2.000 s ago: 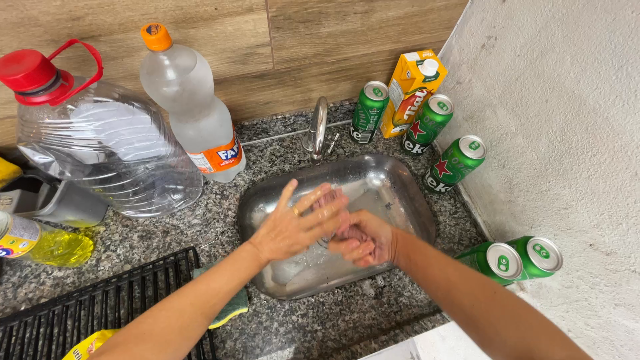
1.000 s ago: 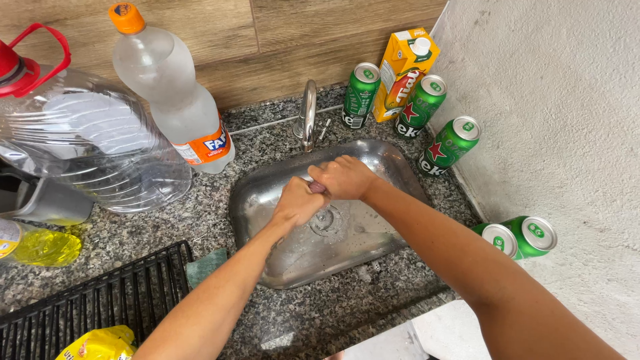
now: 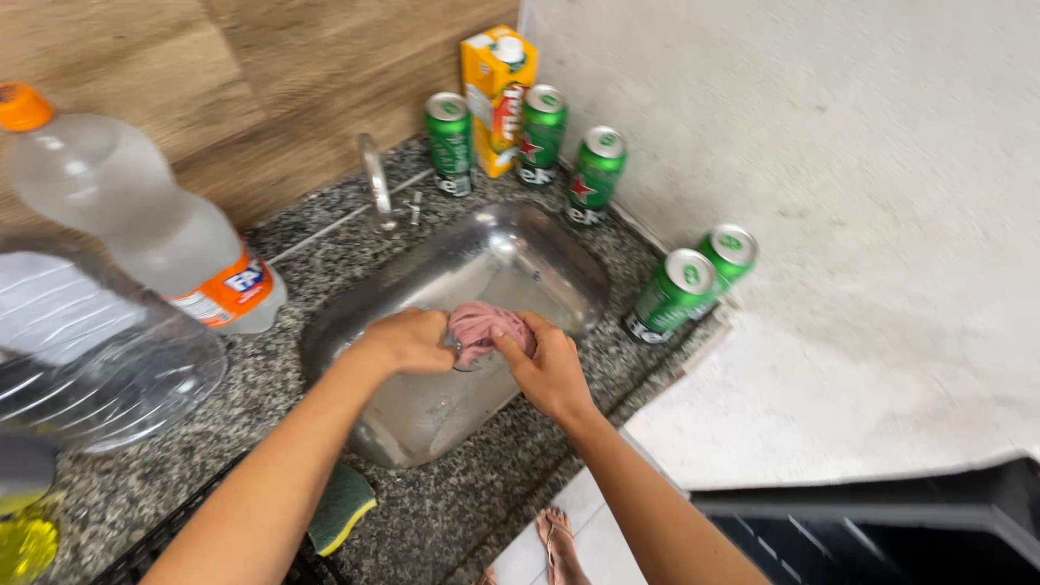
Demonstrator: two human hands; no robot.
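A bunched pink cloth (image 3: 481,327) is held between my two hands, above the stainless steel sink basin (image 3: 439,406). My left hand (image 3: 413,341) has its fingers closed on the cloth's left side, the fingertips partly hidden. From the right, my right hand (image 3: 552,366) grips the cloth with the thumb on top. The curved metal faucet (image 3: 375,179) stands behind the basin, with a small tap handle (image 3: 415,208) beside it. A green and yellow sponge (image 3: 343,508) lies on the granite counter near my left forearm.
Several green cans (image 3: 597,175) and a yellow carton (image 3: 497,97) line the back and right of the sink. At left stand a clear bottle with an orange cap (image 3: 175,219) and a large clear plastic jug (image 3: 97,357). A black dish rack (image 3: 154,536) is partly hidden at lower left.
My hands were close together, squeezing something mostly hidden; now they are farther apart and the pink cloth shows bunched between them. The view has swung to the right.
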